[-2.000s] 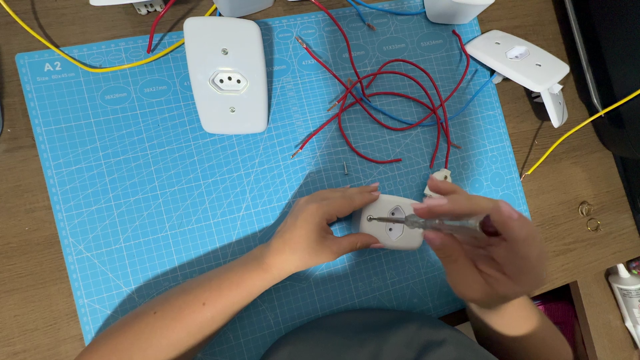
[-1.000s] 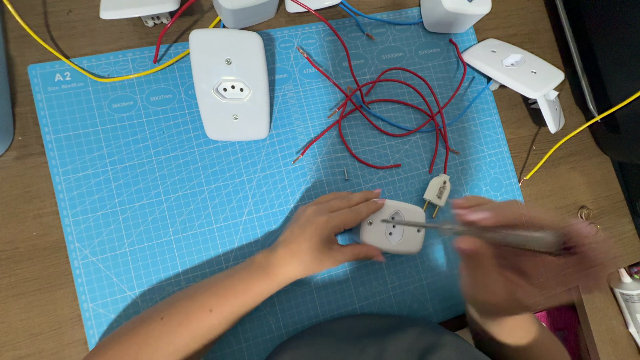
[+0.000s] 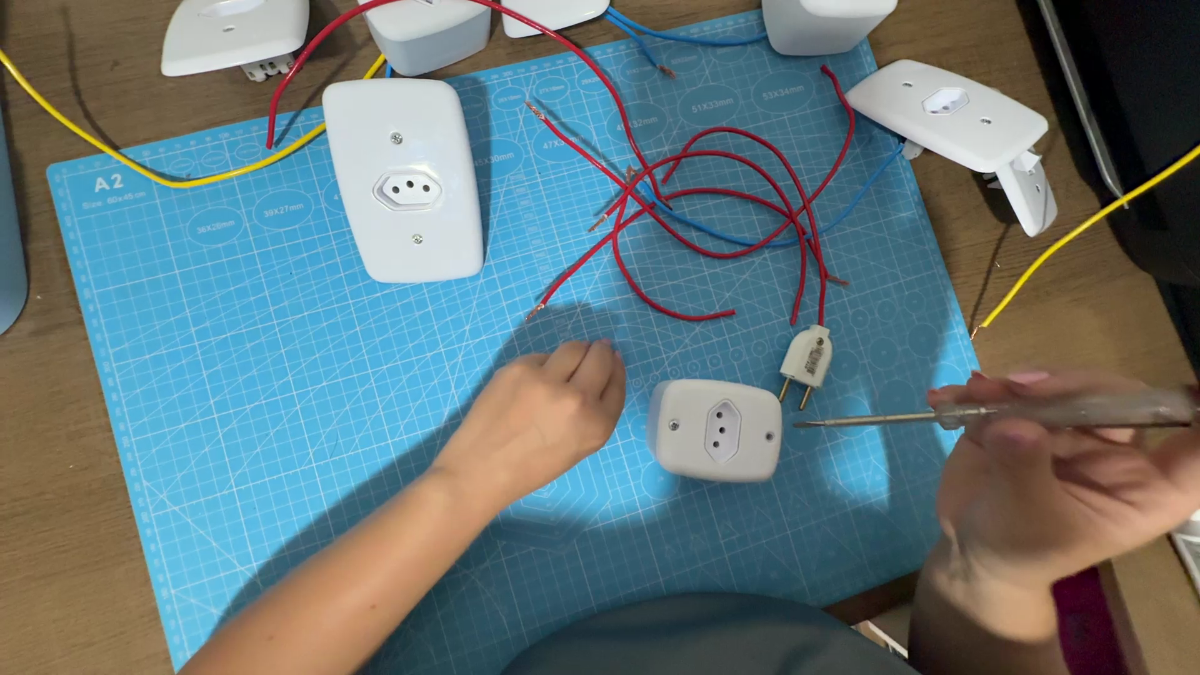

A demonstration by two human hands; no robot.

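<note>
A small white surface-mount power outlet (image 3: 719, 431) lies face up on the blue cutting mat (image 3: 309, 375); a screw head shows in its left hole, while the right hole looks dark. My right hand (image 3: 1050, 469) holds a screwdriver (image 3: 1059, 412) with a clear handle, its flat tip pointing left, just right of the outlet and apart from it. Left of the outlet, my left hand (image 3: 548, 403) rests over the mat with curled fingers; the fingertips are partly hidden, and whether they pinch a small screw cannot be told. A white two-pin plug (image 3: 806, 361) lies above the outlet's right end.
Red wires (image 3: 712, 192) and a blue wire (image 3: 867, 202) tangle above the plug. A larger white outlet box (image 3: 410, 183) sits at upper left. A white outlet plate (image 3: 947, 108) lies at upper right, near a yellow wire (image 3: 1087, 225). More white housings (image 3: 427, 37) line the far edge.
My left hand has let go of the small outlet and moved up and left of it. The screwdriver has come off the outlet's left screw and moved right with my right hand.
</note>
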